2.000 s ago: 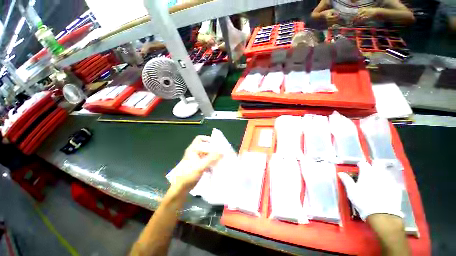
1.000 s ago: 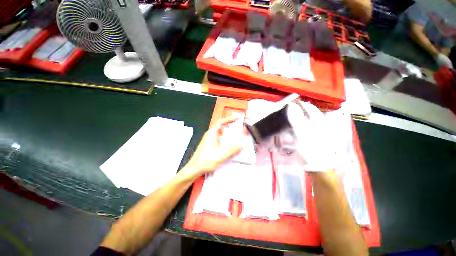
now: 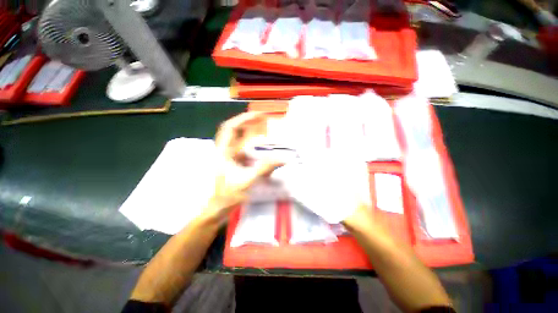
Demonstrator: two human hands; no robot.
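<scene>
My bare left hand (image 3: 238,162) is above the left part of the red tray (image 3: 330,255), closed on a white protective sleeve and blurred. My white-gloved right hand (image 3: 324,183) meets it from the right. A thin dark edge of a phone (image 3: 274,148) shows between the hands; most of it is hidden. The right fingers are hidden and blurred, so I cannot tell their grip. Bagged phones (image 3: 382,131) lie in several tray pockets. One front pocket holds only a small white label slip (image 3: 389,192).
A stack of empty sleeves (image 3: 174,183) lies on the green bench left of the tray. Stacked red trays (image 3: 318,68) with bagged phones stand behind. A white fan (image 3: 82,38) and a slanted metal post (image 3: 144,46) are at the back left.
The phone, seen dark and tilted in my right hand a second ago, now shows only a thin edge between my hands. My right hand has moved left and down; the label pocket is uncovered.
</scene>
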